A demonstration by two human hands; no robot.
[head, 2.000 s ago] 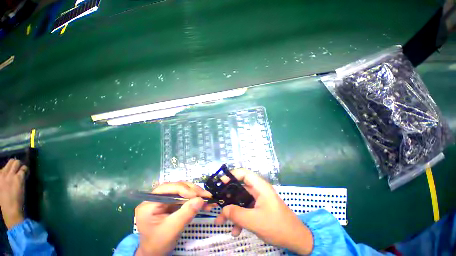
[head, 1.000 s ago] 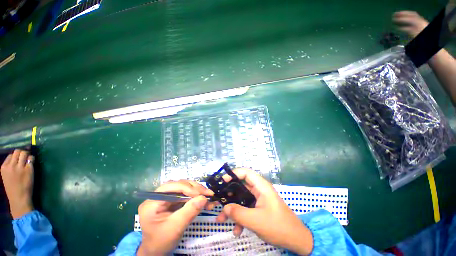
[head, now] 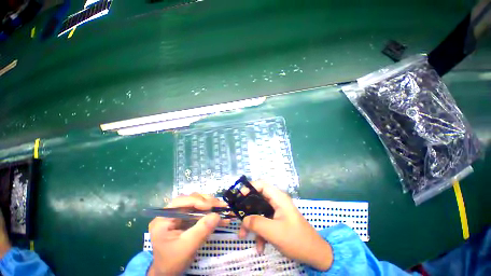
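Observation:
My left hand (head: 183, 232) holds grey tweezers (head: 180, 213) like a pen, their tips at the lower left edge of a black plastic housing (head: 252, 205). My right hand (head: 288, 229) grips the housing by its right side, tilted, above the sheets. White sheets with rows of dark dots (head: 336, 218) lie under and beside both hands, partly covered by them. Just beyond is a clear tray (head: 231, 153) with a grid of pale shapes and a few tiny gold-coloured parts. Whether the tweezers hold a small part cannot be told.
A zip-lock bag of dark parts (head: 422, 126) lies at right, with another black housing (head: 394, 49) beyond it. Two white strips (head: 183, 115) lie behind the clear tray. At left are a black parts tray (head: 20, 197) and a neighbour's blue sleeve (head: 27, 262).
The housing in my right hand has turned slightly. A black housing now lies at upper right, where another person's hand reached a second ago. The neighbour's hand at left has moved back, showing the tray.

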